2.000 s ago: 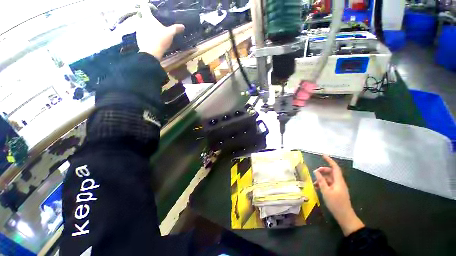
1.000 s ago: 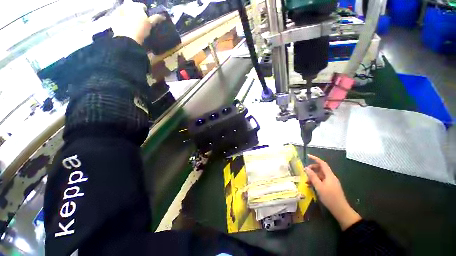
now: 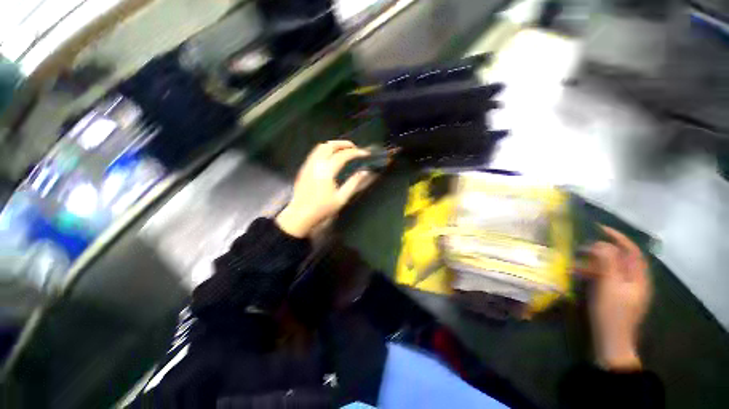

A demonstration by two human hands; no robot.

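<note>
The view is badly blurred. A black housing (image 3: 440,120) stands behind the padded fixture. My left hand (image 3: 320,188) is at its near left corner, thumb and fingers around a small dark part (image 3: 374,162); whether this part belongs to the housing is unclear. Whitish padding with yellow bands (image 3: 503,228) lies on the yellow-and-black fixture (image 3: 420,248), with no housing on it. My right hand (image 3: 619,291) is to the right of the fixture, fingers apart and slightly curled, with nothing seen in it.
A bright white sheet (image 3: 543,96) lies behind the fixture, and a pale sheet (image 3: 679,216) is at the right. The bench edge and conveyor rail (image 3: 280,96) run diagonally at the left. A blurred grey machine shape (image 3: 655,64) is at the upper right.
The view has swung down and left, and the screwdriver has left the picture. My left hand has come back from the far upper left to the housing's corner. My right hand stays beside the fixture.
</note>
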